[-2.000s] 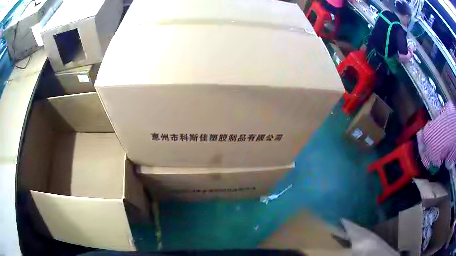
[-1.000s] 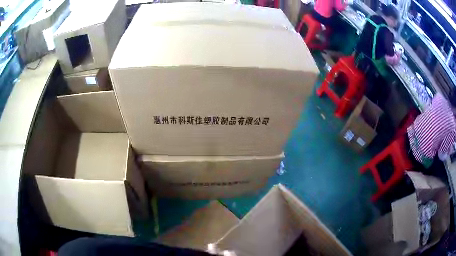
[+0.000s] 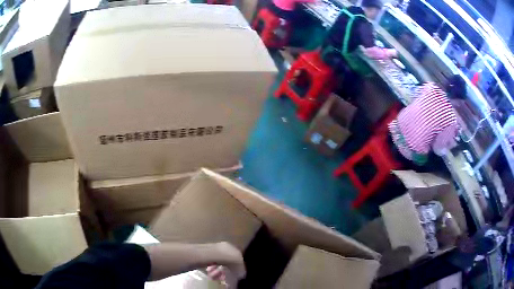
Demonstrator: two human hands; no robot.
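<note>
An open tan carton [image 3: 205,211] stands tilted in front of me, its flaps raised and its inside dark. My left hand [image 3: 226,264] shows at the bottom centre, at the near side of this carton, with a bare forearm and black sleeve coming from the lower left. The hand is blurred and its fingers are partly hidden, so its grip is unclear. A pale flap or sheet [image 3: 181,280] lies under the forearm. My right hand is not in view.
A large closed carton [image 3: 163,107] with black print sits on another at left. An empty open carton [image 3: 39,237] stands far left. Red stools [image 3: 369,169], a small carton [image 3: 331,127], a filled open carton [image 3: 403,223] and seated people [image 3: 425,121] are at right.
The view has swung right, so the cartons have shifted left. The open carton has come up into view in front of me, and my left forearm and hand now show over its near side.
</note>
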